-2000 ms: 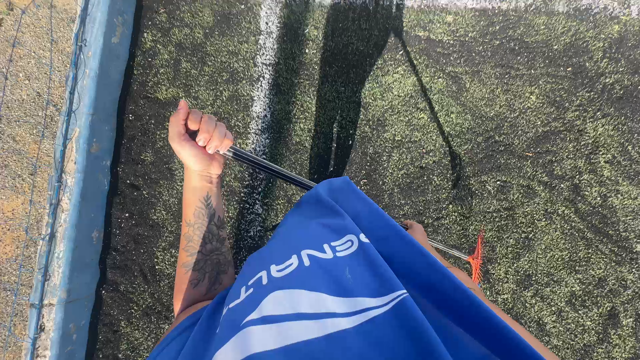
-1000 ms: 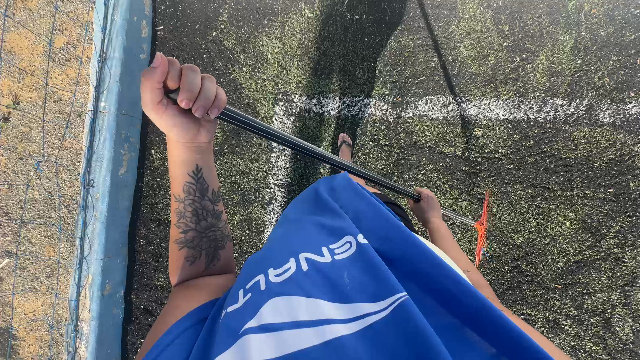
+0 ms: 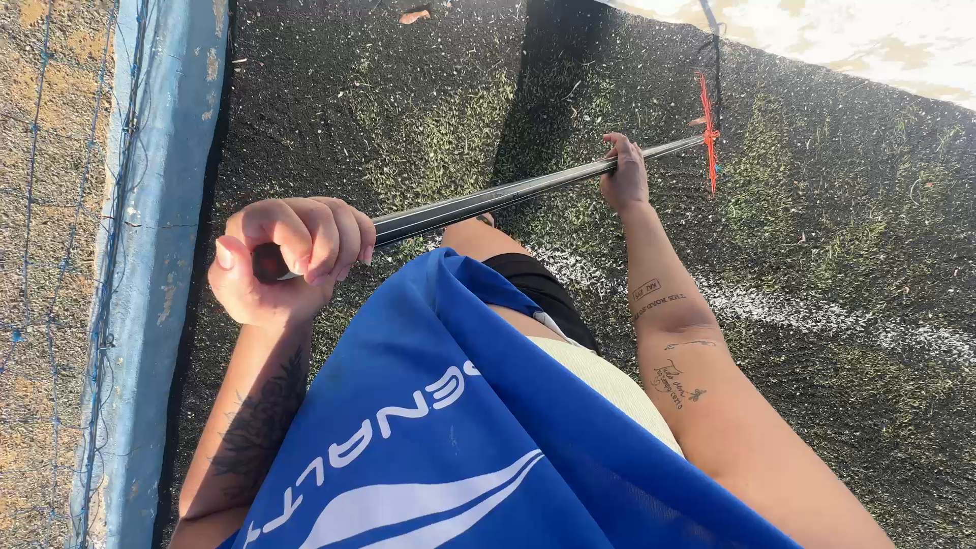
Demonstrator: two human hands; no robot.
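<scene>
My left hand [image 3: 293, 255] is wrapped around the near end of a dark pole [image 3: 488, 200], whose round tip shows between thumb and fingers. Farther along the same pole, my right hand [image 3: 627, 171] holds it from above, with fingers partly extended. The pole slants up to the right and ends in a narrow head of orange-red bristles [image 3: 709, 137], which looks like a broom or rake and lies by the dark turf. Blue cloth with white print [image 3: 427, 427] covers my torso below the pole. The hidden undersides of both hands cannot be seen.
Worn artificial turf [image 3: 823, 206] with dark granules spreads around, crossed by a white line [image 3: 808, 313]. Along the left runs a chipped blue curb [image 3: 164, 229] with netting [image 3: 46, 229] beside it. A pale, bright surface [image 3: 877, 38] lies at the upper right; a dry leaf [image 3: 414, 16] is near the top.
The pole's bristled end has swung from lower right to upper right. My right hand has moved forward and outward with it, while my left hand has come lower. The view has shifted over the turf.
</scene>
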